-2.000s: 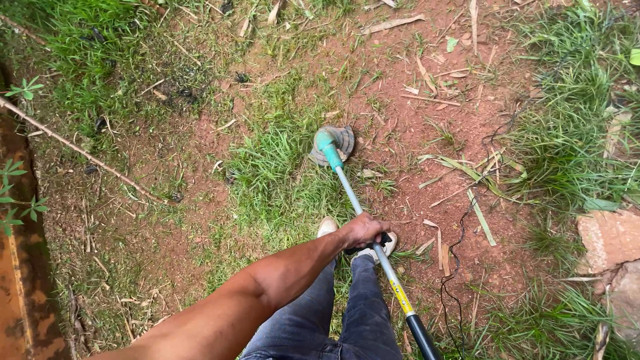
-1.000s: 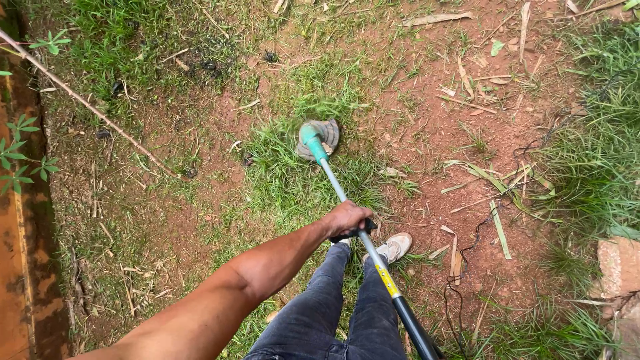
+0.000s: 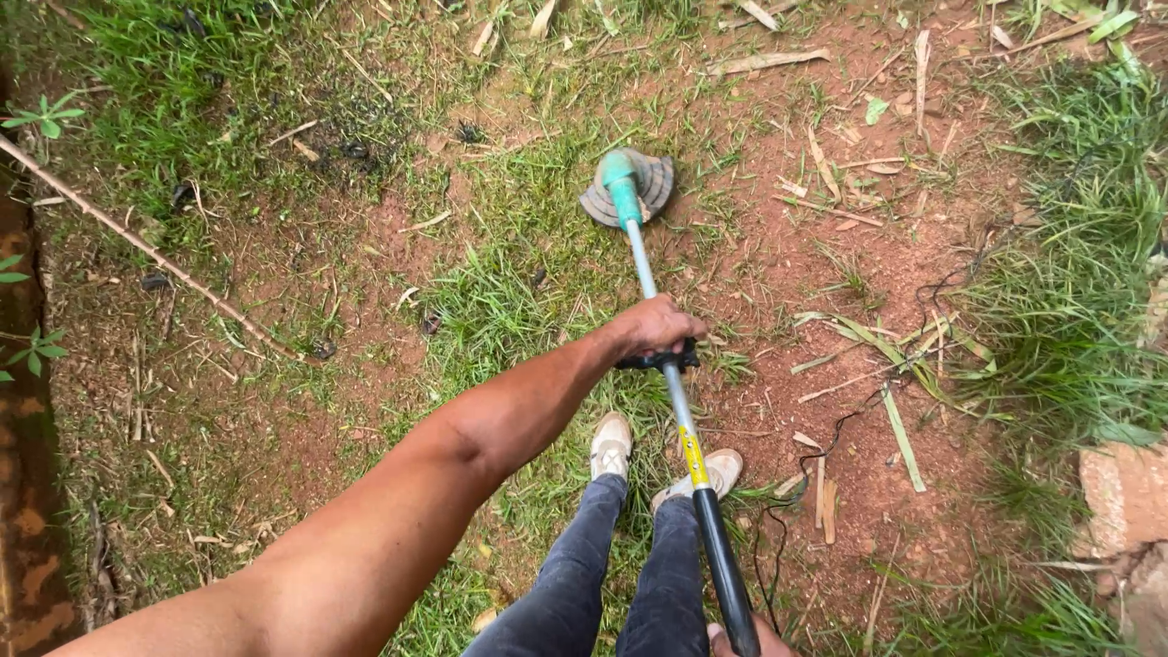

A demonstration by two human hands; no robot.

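A string trimmer [image 3: 643, 260] runs from the bottom edge up to its green motor head and dirty round guard [image 3: 629, 187], low over the grass. My left hand [image 3: 659, 326] is closed on the black front handle [image 3: 659, 358] partway along the metal shaft. Only part of my right hand [image 3: 753, 639] shows at the bottom edge, wrapped round the black rear grip [image 3: 725, 570]. A tuft of taller grass [image 3: 488, 306] stands left of the shaft. What spins under the guard is hidden.
My shoes [image 3: 611, 445] stand just behind the front handle. A black cord [image 3: 826, 447] winds over the soil at right, among dry leaf strips [image 3: 903, 438]. A broken block [image 3: 1122, 497] lies at the right edge, a thin branch [image 3: 173, 266] and rusty metal [image 3: 32, 511] at left.
The trimmer head has moved forward, away from my feet, past the grass tuft. My left hand stays closed on the front handle. My right hand now shows at the bottom edge.
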